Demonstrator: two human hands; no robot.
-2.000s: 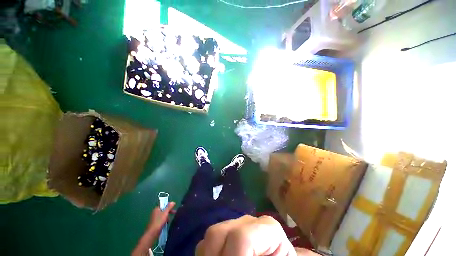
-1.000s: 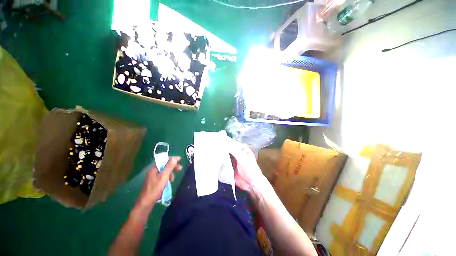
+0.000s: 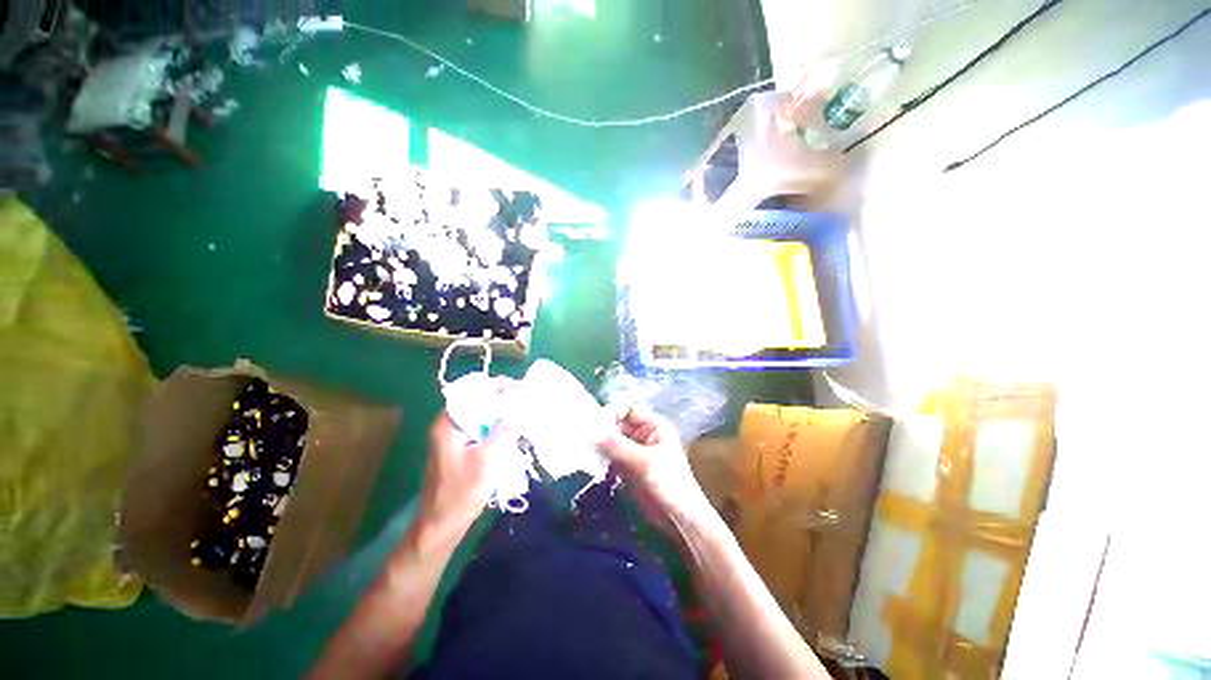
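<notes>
My left hand (image 3: pixel 458 481) holds a white mask (image 3: pixel 481 399) with an ear loop standing up above it and more loops hanging below. A small pale blue patch shows near its fingers. My right hand (image 3: pixel 647 458) grips the right edge of a white sheet or mask (image 3: pixel 561 415), whose left side touches or overlaps the mask in my left hand. Bright glare hides where one white piece ends and the other begins. Both hands are bare and above my lap.
A carton of black-and-white pieces (image 3: pixel 432 319) stands ahead on the green floor. An open carton (image 3: pixel 348 445) and a yellow bag (image 3: pixel 67 438) are at the left. A blue crate (image 3: pixel 834 286), clear plastic (image 3: pixel 677 396) and taped cartons (image 3: pixel 804 511) are at the right.
My hands have come together in front of my lap. The white sheet has tilted and meets the mask at my left hand. The blue mask no longer hangs visibly at the left. The view has shifted forward.
</notes>
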